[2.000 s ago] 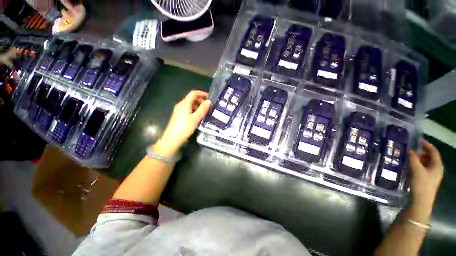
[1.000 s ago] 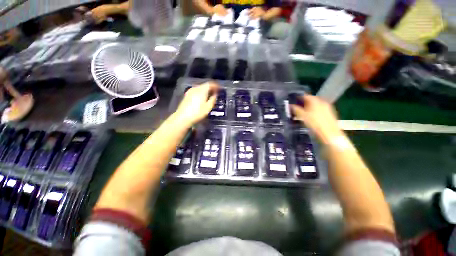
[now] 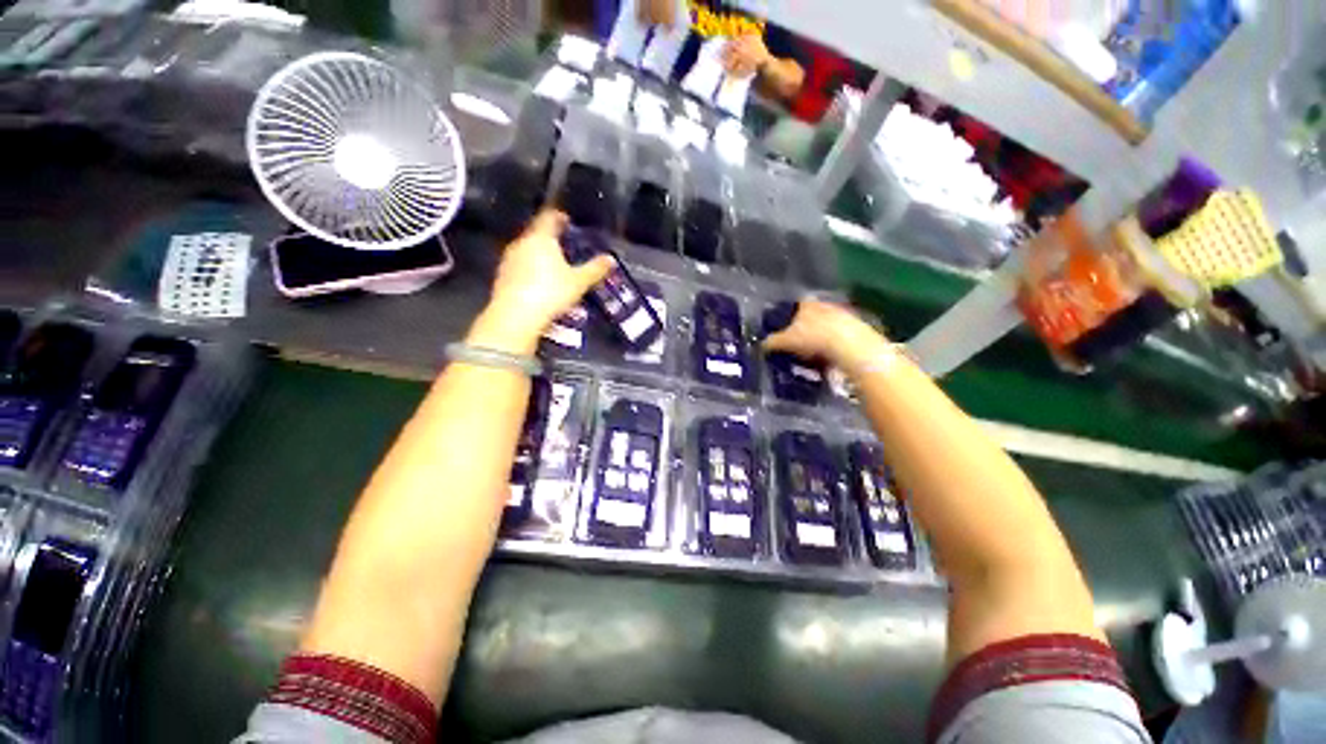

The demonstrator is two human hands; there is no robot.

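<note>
A clear blister tray (image 3: 684, 558) lies on the dark green bench in front of me, with dark purple phones, backs up, in its two rows of pockets. My left hand (image 3: 547, 276) grips a phone (image 3: 623, 305) at its upper end, tilted and lifted over the back row. My right hand (image 3: 822, 337) is over the back row's right part, its fingers on the top of another phone (image 3: 796, 375). A phone (image 3: 720, 342) lies in the pocket between my hands. Phones with white labels fill most of the front row, such as this phone (image 3: 628, 472).
Stacked trays (image 3: 189, 480) with face-up phones are at the left. A white fan (image 3: 356, 151) and a pinkish phone-like device (image 3: 361, 266) stand beyond. A pale post (image 3: 971, 313) slants at the right. Another person's hand (image 3: 765, 61) is across the line. More clear trays (image 3: 1265, 523) are at far right.
The tray was held by its sides two seconds ago and now lies on the bench. My left hand has lifted a phone from the back row. My right hand has moved left along that row.
</note>
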